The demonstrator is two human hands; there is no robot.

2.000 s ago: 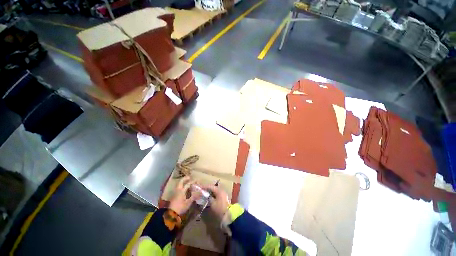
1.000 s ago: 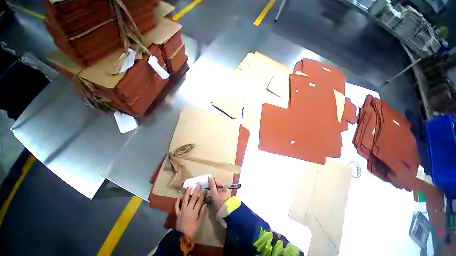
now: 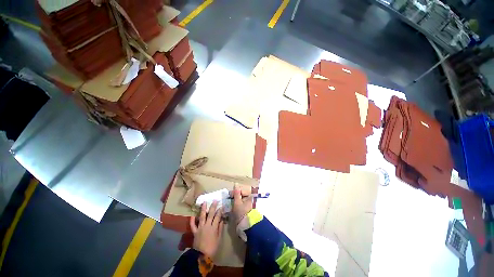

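Observation:
A tied bundle (image 3: 216,146) of rust-brown panels with a tan card on top lies in front of me, with a knotted tie strip (image 3: 190,176) on it. A white ticket (image 3: 212,198) lies on the card by the knot. My left hand (image 3: 208,230) rests with spread fingers on the ticket's near edge. My right hand (image 3: 242,204) holds a dark pen (image 3: 254,195) at the ticket's right side. The pen's tip is too small to see clearly.
Tied bundles (image 3: 146,92) with white tags are stacked at the left on bare metal. Rust-brown panels (image 3: 330,130) and a folded stack (image 3: 417,143) lie to the right. A card sheet (image 3: 349,216), a calculator (image 3: 458,238), a tape roll (image 3: 382,177) and a blue crate (image 3: 478,157) also show.
Two seconds ago both hands held the ticket up; it now lies on the bundle under my left fingers. The pen has shifted slightly since one second ago. The view has tilted down.

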